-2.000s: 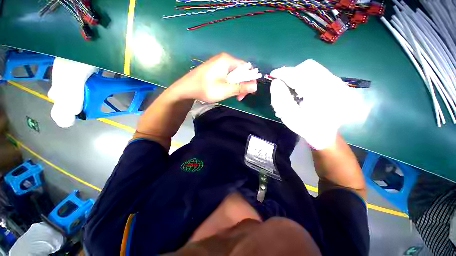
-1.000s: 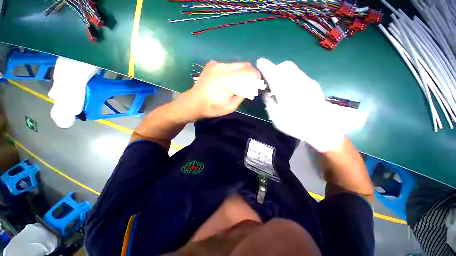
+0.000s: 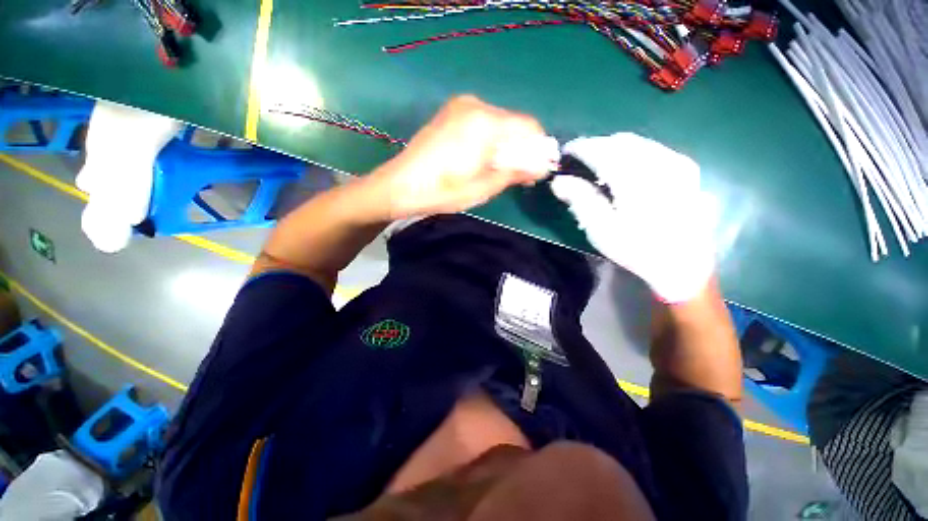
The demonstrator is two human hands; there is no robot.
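My left hand (image 3: 463,158), bare with white covers on the fingertips, is closed around a wire harness. Its thin twisted wires (image 3: 336,120) trail out to the left over the green mat. My right hand (image 3: 646,204), in a white knit glove, is close beside it at the bench's front edge. A dark and red part of the harness (image 3: 570,168) shows between the two hands, pinched in the glove's fingers. Most of that part is hidden by the fingers and glove, so its exact shape cannot be told.
A harness pile with red connectors (image 3: 672,63) lies at the back. A loose pile of white tubes (image 3: 850,132) is at the right. A smaller red-and-dark group (image 3: 173,31) lies past the yellow line (image 3: 256,81). Blue stools (image 3: 219,188) stand below the bench; a person's striped sleeve (image 3: 865,448) shows lower right.
The twisted wires now reach further out to the left of my left hand. The dark and red piece that showed right of my glove is no longer visible there. The glove's fingers have opened slightly apart.
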